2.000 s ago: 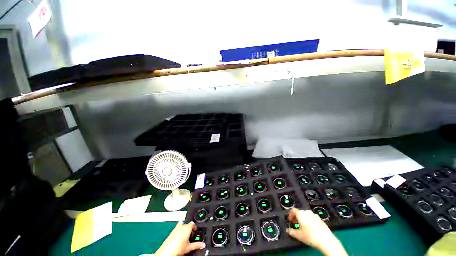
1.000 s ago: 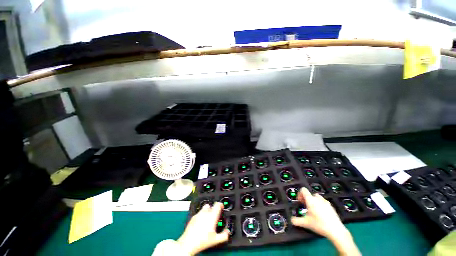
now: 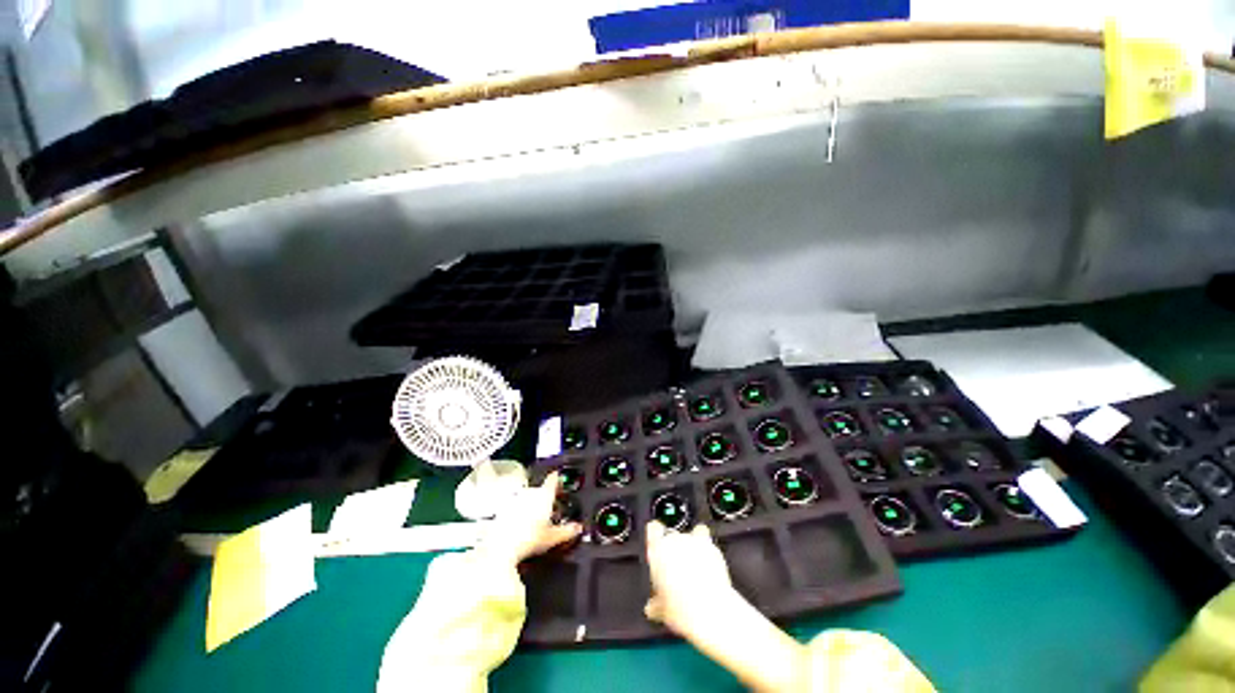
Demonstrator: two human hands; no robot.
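A black foam tray (image 3: 759, 612) lies slightly turned in front of me. Round watches (image 3: 731, 500) with small green lit marks sit in its three back rows. The visible front-row pockets are empty; my right hand covers part of that row. My left hand (image 3: 526, 531) is over the tray's left edge, fingertips at the leftmost watches. My right hand (image 3: 688, 575) has its index finger at a watch (image 3: 670, 512) in the third row, other fingers curled. Whether either hand holds anything is unclear.
A second watch tray (image 3: 968, 542) adjoins on the right, another (image 3: 1151, 467) lies at far right. A white fan (image 3: 455, 413) stands behind my left hand. Stacked black trays (image 3: 522, 305), pale sheets (image 3: 1016, 379) and yellow-white notes (image 3: 260, 575) lie around. A shelf edge (image 3: 569, 142) runs above.
The front-row watches have gone from their pockets; where they went is not visible. My left hand has moved up and left, my right hand left from the tray's right side. The view has tipped down.
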